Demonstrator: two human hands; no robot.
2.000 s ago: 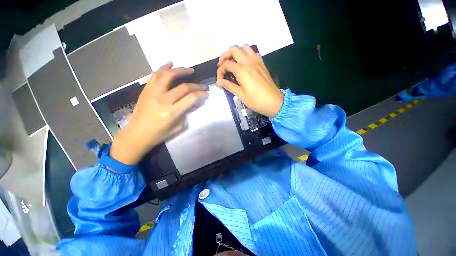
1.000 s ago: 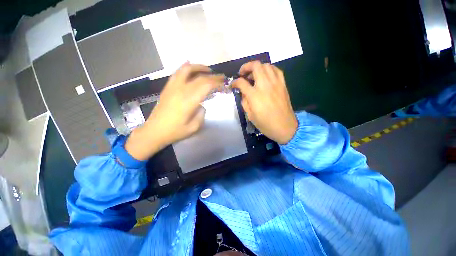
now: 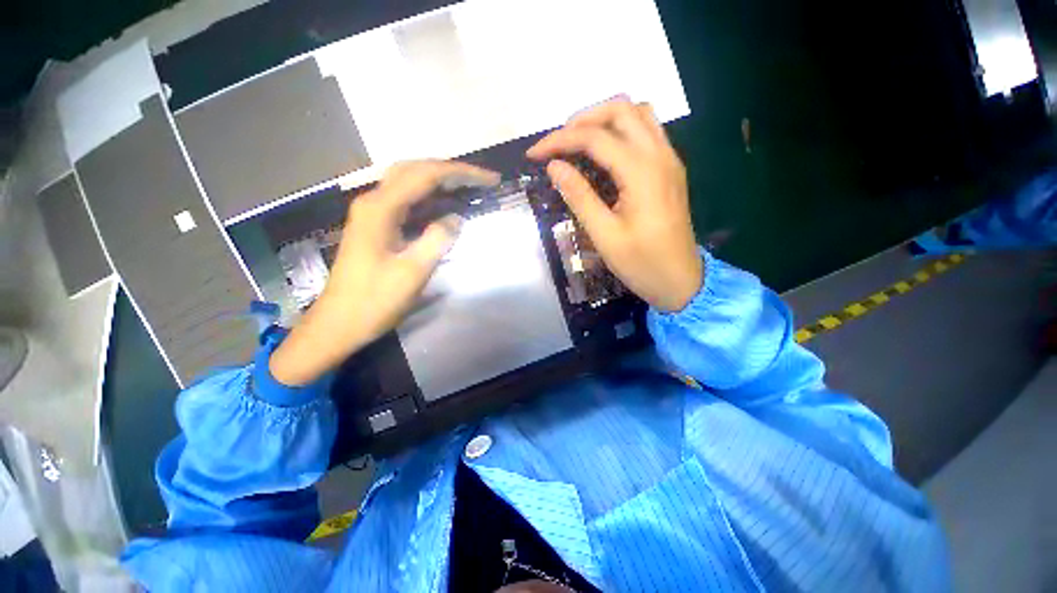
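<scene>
An open black tablet-like unit [image 3: 464, 388] lies in front of me, its inside facing up. A large silver metal plate [image 3: 493, 313] fills its middle. A narrow circuit board [image 3: 585, 266] shows to the right of the plate. My left hand [image 3: 377, 261] is over the unit's left part, fingers bent towards the plate's far edge. My right hand [image 3: 632, 197] is over the far right part, thumb and fingers apart. I see nothing in either hand; something tiny at the fingertips cannot be ruled out.
White sheets [image 3: 556, 70] lie beyond the unit. Dark grey sheets with white edges [image 3: 151, 214] lie to the left, a small white square on one. A clear bag [image 3: 58, 487] is far left. Another silver-plated unit [image 3: 999, 46] and a blue sleeve [image 3: 997, 226] are at the right.
My fingertips, close together at the plate's far edge a second ago, are now apart. My right hand has opened and moved up slightly. My left hand has shifted a little left.
</scene>
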